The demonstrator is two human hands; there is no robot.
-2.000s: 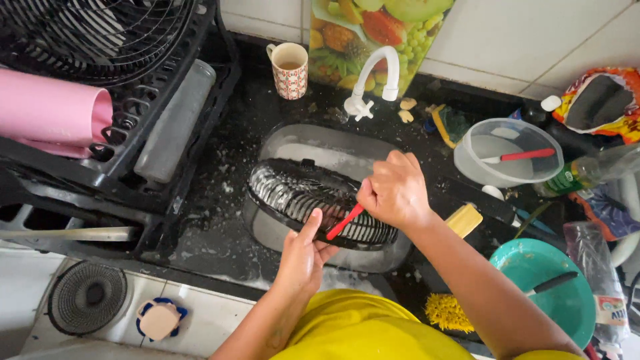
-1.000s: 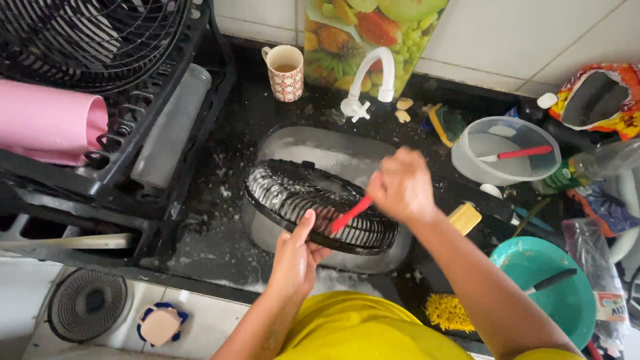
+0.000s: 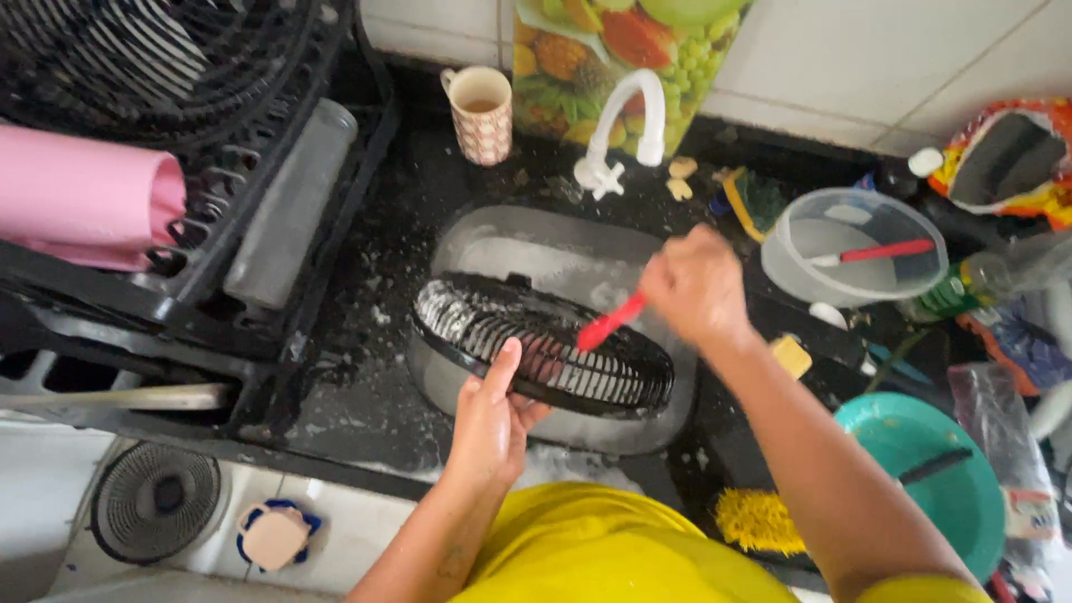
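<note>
A round black fan grille (image 3: 544, 347) is tilted over the metal sink basin (image 3: 477, 226), with white suds on its left part. My left hand (image 3: 494, 410) grips its near rim, the thumb on top and the fingers partly hidden below. Above the grille's right half, my right hand (image 3: 695, 289) is closed around a red-handled tool (image 3: 611, 322), its red end against or just over the ribs. I cannot tell what kind of tool it is. The white faucet (image 3: 624, 126) rises behind the basin.
A patterned mug (image 3: 481, 117) stands behind the sink. Left is a black dish rack (image 3: 209, 276) holding a pink container (image 3: 84, 197). On the right are a clear plastic tub (image 3: 854, 285) with a red-handled utensil, a teal bowl (image 3: 971, 511), a yellow sponge (image 3: 790, 358) and a yellow fringed cloth (image 3: 758, 521).
My right hand, lower on the grille two seconds ago, has lifted up and to the right with the red-handled tool. My left hand keeps its hold on the rim.
</note>
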